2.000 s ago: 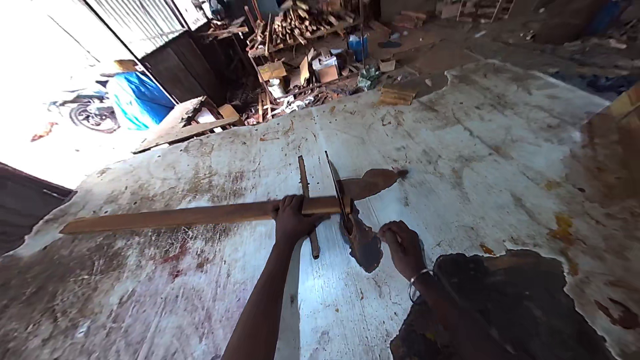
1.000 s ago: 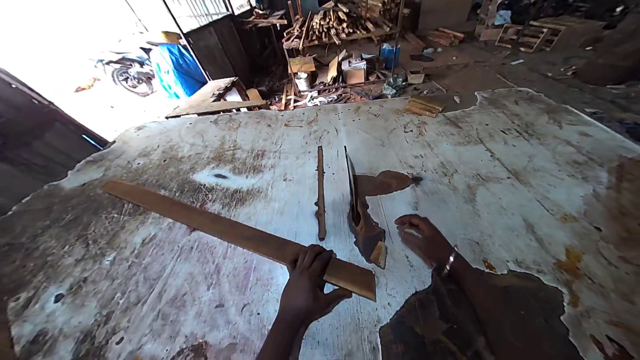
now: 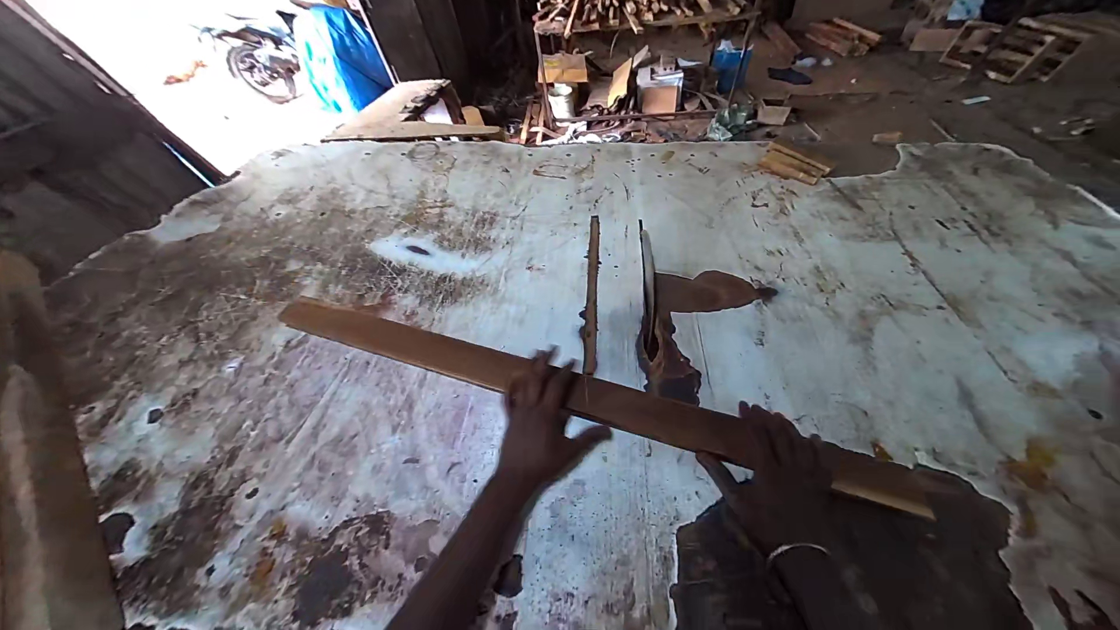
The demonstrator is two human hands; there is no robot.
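Observation:
A long wooden board (image 3: 420,347) lies aslant over the worn, stained tabletop (image 3: 490,306). My left hand (image 3: 541,420) rests on its middle, fingers over the far edge and thumb spread. Toward the board's right end is my right hand (image 3: 779,464), fingers over the top and thumb at the near edge; a bracelet circles that wrist. Beyond the board, a circular saw blade (image 3: 648,280) stands upright out of the table, beside a ragged dark opening. A narrow wooden strip (image 3: 592,289) lies left of the blade, roughly parallel to it.
Small wood pieces (image 3: 794,164) lie at the table's far edge. A large dark hole (image 3: 840,560) with ragged edges is under and near my right arm. Another wooden piece (image 3: 44,490) stands at the far left. Behind the table is a rack (image 3: 647,22) of wood scraps.
The board has moved from across the saw blade to the near side of it and turned aslant. My right hand, earlier off the board, is now on it. The view has shifted.

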